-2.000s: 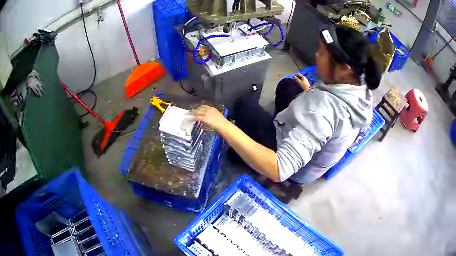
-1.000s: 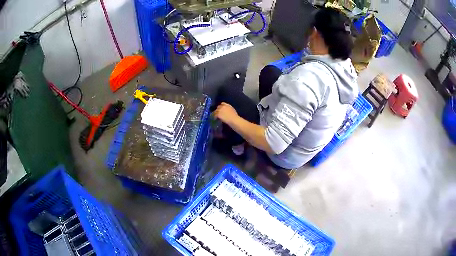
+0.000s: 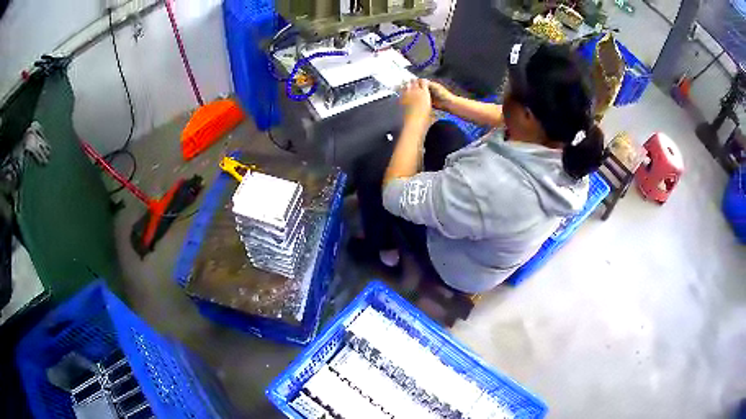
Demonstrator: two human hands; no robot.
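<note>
Neither of my hands is in view. Nearest in front of me is a blue crate [image 3: 491,378] at the bottom centre, filled with rows of silver-grey housings [image 3: 409,352]. At the lower left a second blue crate [image 3: 155,352] holds several grey housings [image 3: 131,391]. Beyond them, a stack of silver-grey plates [image 3: 268,200] stands on a worn dark board [image 3: 214,258] over a low blue crate. A yellow air blow gun [image 3: 235,168] lies by the stack.
A seated person [image 3: 499,192] in a grey hooded top has both hands at the machine fixture [image 3: 352,82] with blue coiled hoses. An orange dustpan [image 3: 211,127] and a broom [image 3: 164,214] are at left. A wooden stool [image 3: 623,155] and red stool [image 3: 659,168] stand at right.
The seated person's hand has left the plate stack, and both hands are now raised at the fixture. The view has shifted slightly, moving the crates left in the picture since the earliest frame.
</note>
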